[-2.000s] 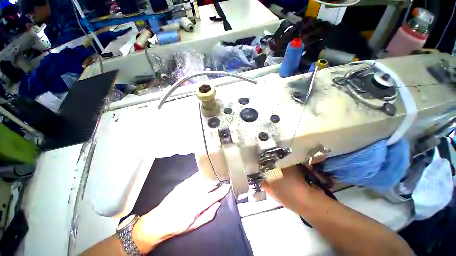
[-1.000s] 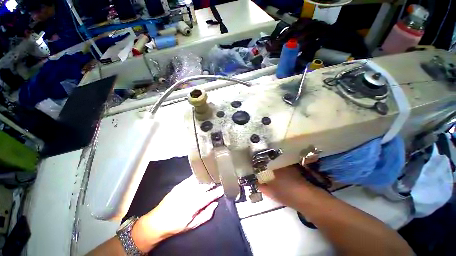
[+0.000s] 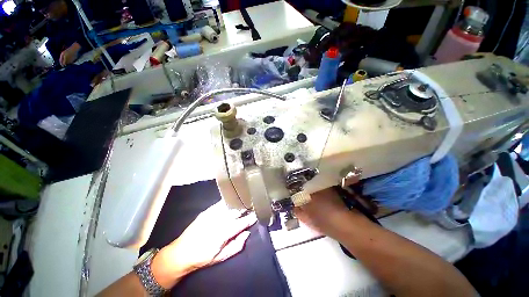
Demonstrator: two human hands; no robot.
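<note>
A dark garment panel (image 3: 241, 270) lies flat on the machine table, its upper end under the needle area of the cream sewing machine (image 3: 354, 127). My left hand (image 3: 212, 236), with a metal watch at the wrist, lies palm down on the panel, fingers pointing to the presser foot area, washed out by lamp light. My right hand (image 3: 313, 210) reaches under the machine arm, just right of the needle area; its fingers are hidden behind the machine head, so I cannot tell what they touch. The needle is hidden too.
A white sewing lamp (image 3: 142, 191) on a gooseneck stands left of the machine head. A light blue yarn bundle (image 3: 415, 184) hangs from the arm above my right forearm. A blue thread cone (image 3: 328, 69) stands behind. Another person's hand (image 3: 69, 54) shows at the far upper left.
The view has shifted slightly, so the machine sits a little further left. The dark panel and both hands look nearly unchanged. Another person's hand has appeared at the upper left.
</note>
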